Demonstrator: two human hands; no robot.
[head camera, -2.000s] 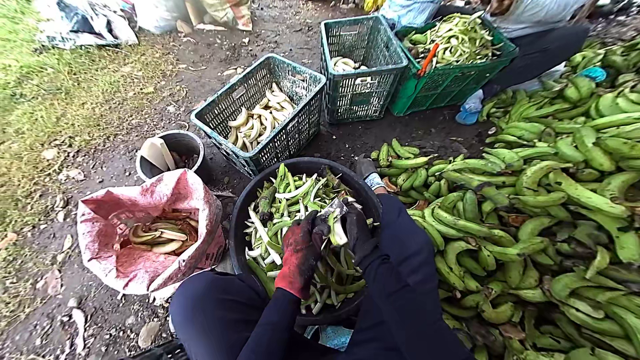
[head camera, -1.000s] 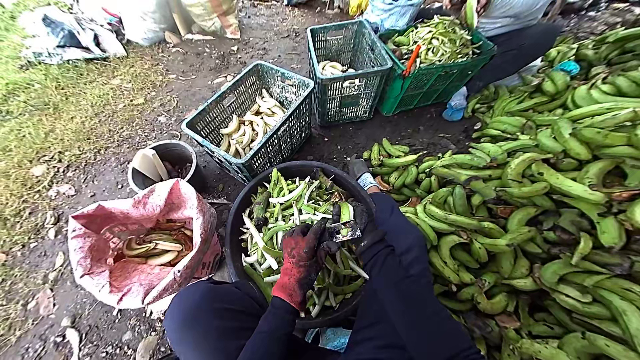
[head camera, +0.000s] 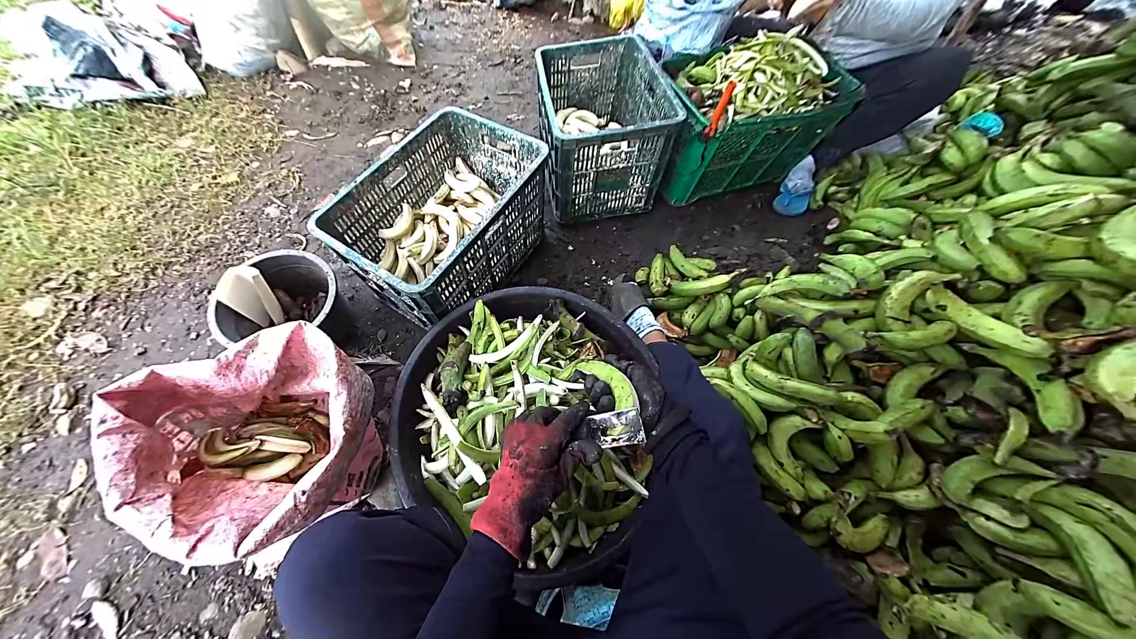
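Between my knees stands a round black tub heaped with green and white peel strips. Over it, my left hand, in a red and black glove, is closed on a flat metal blade tool, whose handle is hidden by the fingers. My right hand, in a dark glove, holds a curved green plantain just above the blade. The plantain's far end rests near the peel heap.
Left are a pink woven sack and a grey bucket. Ahead stand a crate with peeled plantains, another crate and a green crate of peels, beside a seated person's leg. Green plantains cover the right.
A green plantain now shows in my right hand; two seconds ago a pale, partly peeled piece was between the hands. Both hands remain over the tub.
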